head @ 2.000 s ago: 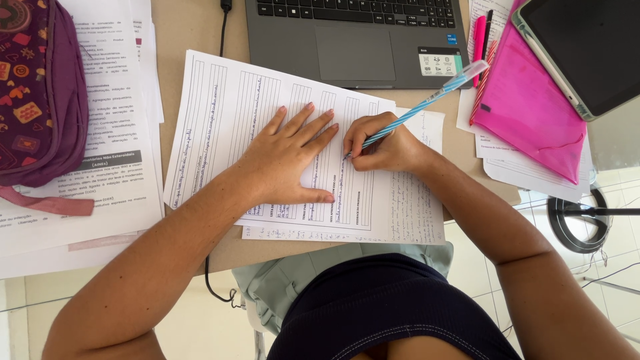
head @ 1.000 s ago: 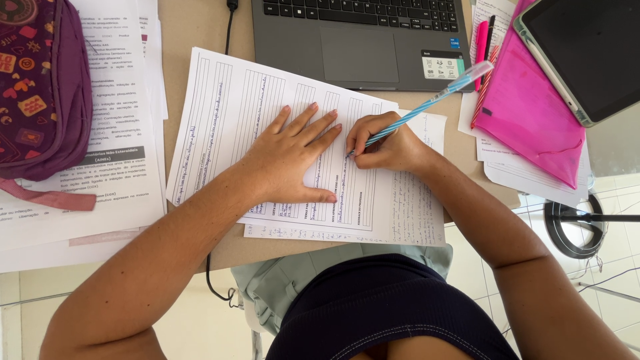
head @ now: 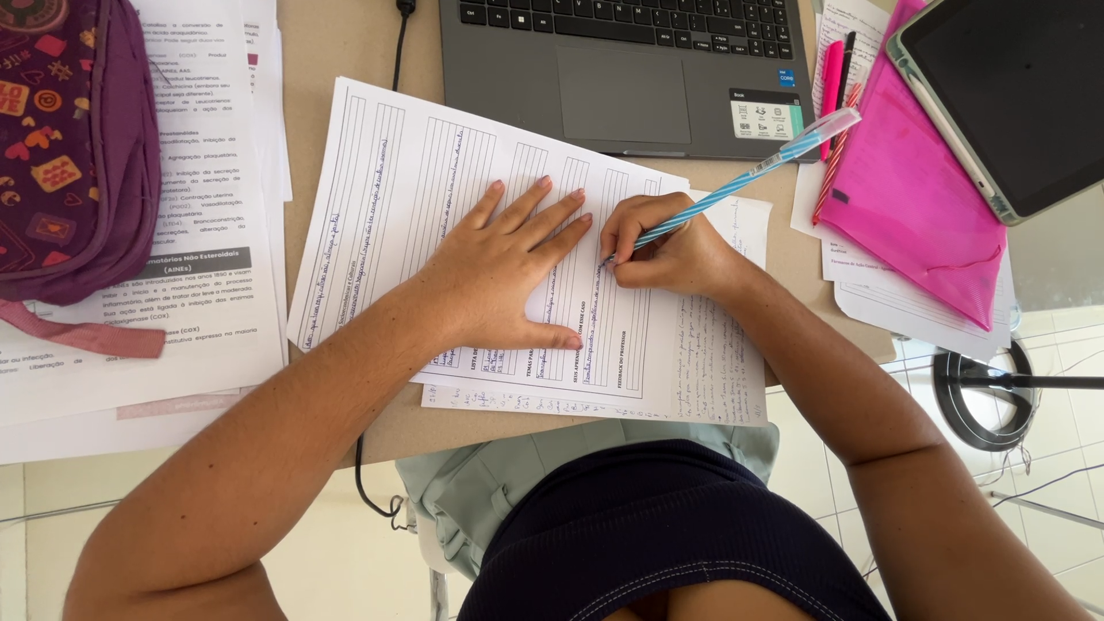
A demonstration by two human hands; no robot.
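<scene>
My left hand [head: 509, 267] lies flat with fingers spread on a printed form [head: 405, 164] that is partly filled with blue handwriting. Between the fingers and thumb of my right hand [head: 660, 246] is a blue-and-white striped pen [head: 733, 190] with a clear cap on its upper end. Its tip touches a ruled line of the form, just right of my left hand. The form is turned at an angle, and a handwritten sheet [head: 742, 336] shows from under its right and lower edges. My right hand covers part of the form's right edge.
A laptop [head: 625, 95] stands beyond the form. To the left, a purple patterned pouch [head: 78, 155] lies on printed sheets [head: 198, 319]. On the right are a pink plastic folder [head: 914, 198], a tablet [head: 1018, 95], a pink highlighter [head: 831, 82] and more papers. A black cable [head: 399, 52] runs beneath the form.
My right hand and the pen have shifted slightly along the ruled line, away from my body. My left hand stays spread on the form.
</scene>
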